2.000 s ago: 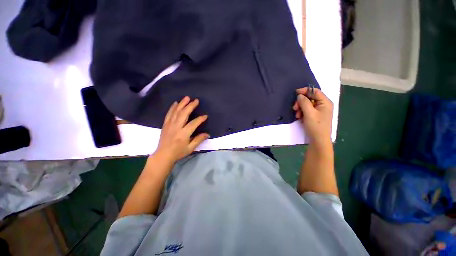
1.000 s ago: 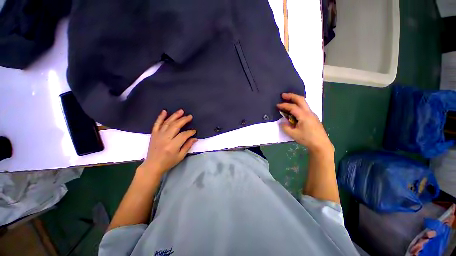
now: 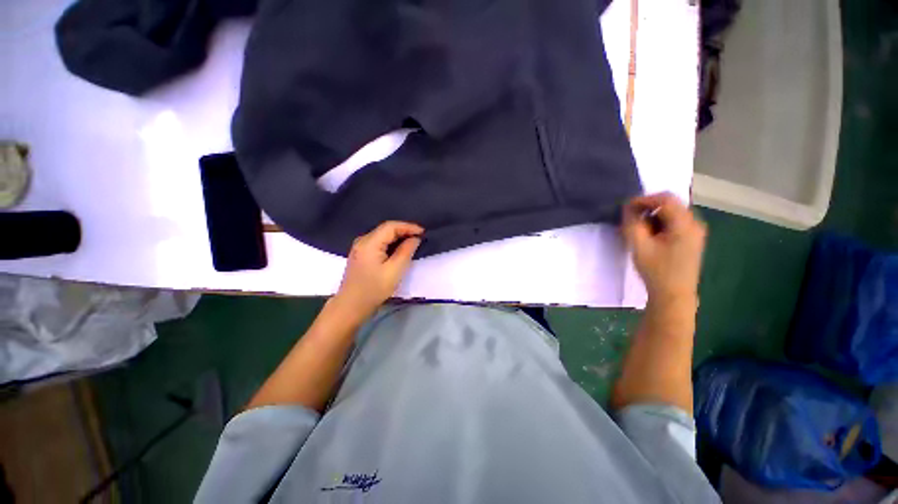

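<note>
A dark vest [image 3: 473, 157] lies spread on the white table, with a curved armhole [image 3: 369, 160] showing white table through it and a welt pocket [image 3: 547, 162] at its right. My left hand [image 3: 382, 258] pinches the vest's near edge at its left part between thumb and fingers. My right hand [image 3: 666, 241] is slightly blurred and holds the near right corner of the vest. A small glint, likely the thread snips [image 3: 652, 213], shows between its fingers. The edge between my hands looks turned up or folded, and its buttons are mostly hidden.
A black phone [image 3: 233, 212] lies left of the vest, with a black flask [image 3: 39, 234] further left. Another dark garment [image 3: 138, 44] lies at the upper left. A pale plastic bin [image 3: 763, 202] stands right of the table [image 3: 512, 287]. Blue bags [image 3: 778, 418] are on the floor at right.
My left hand has gone from lying flat on the cloth to pinching its edge. My right hand has taken hold of the corner. The row of buttons along the edge has mostly gone from sight.
</note>
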